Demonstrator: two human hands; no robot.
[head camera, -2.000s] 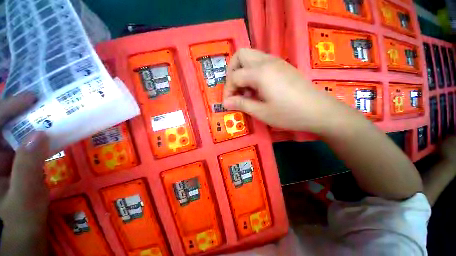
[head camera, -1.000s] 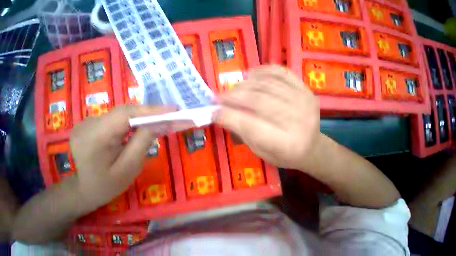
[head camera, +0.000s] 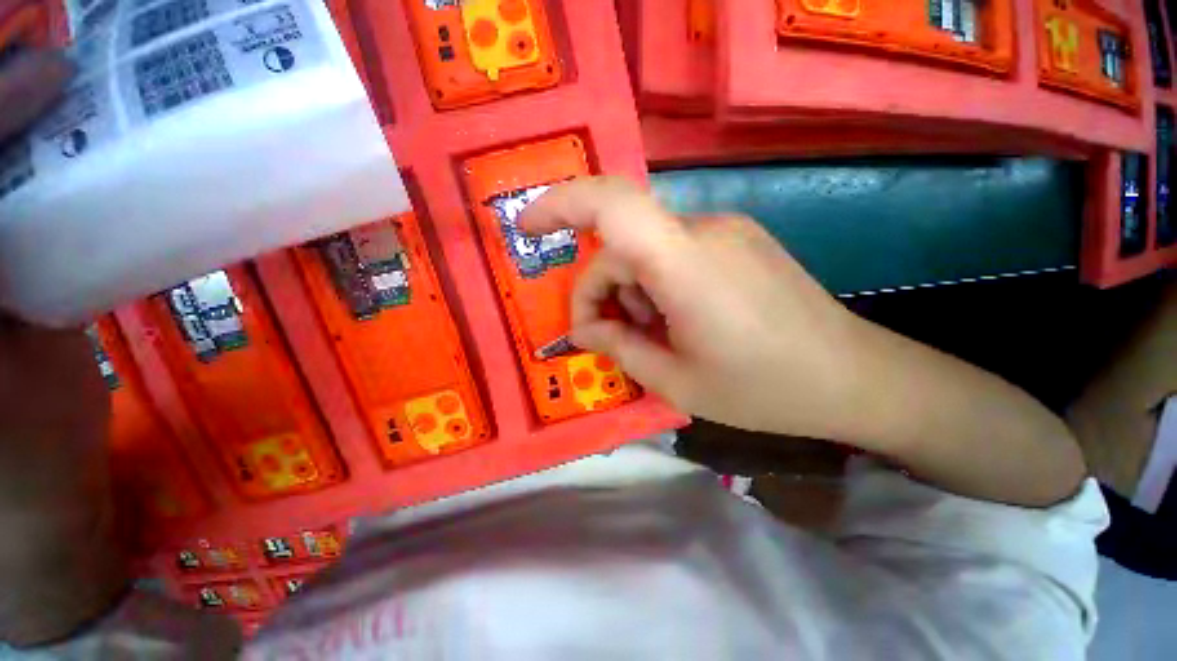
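My left hand (head camera: 52, 465), dark and cut off by the left edge, holds the white label strip (head camera: 207, 194), which bends over the foam tray (head camera: 445, 278). My right hand (head camera: 723, 304) is over the right-end orange phone body (head camera: 516, 168) of the near row. Its index fingertip is over the silver-grey card slots. Its thumb and a curled finger are at a small barcode label (head camera: 556, 347), tilted beside the yellow patch. Whether the label touches the phone is unclear. Other near-row phones, such as this one (head camera: 374, 349), show no white label on their orange middle.
Stacked foam trays (head camera: 904, 97) with orange phones stand at the upper right, beside a tray of dark phones (head camera: 1133, 194). The green bench (head camera: 878, 226) shows below the stack. More small orange phones (head camera: 213, 555) show low at left. Another person's arm (head camera: 1136, 375) is at the right edge.
The label strip has moved left with my left hand. My right hand has left the strip and come down over the right-end near-row phone with a small label. The view is closer to the tray.
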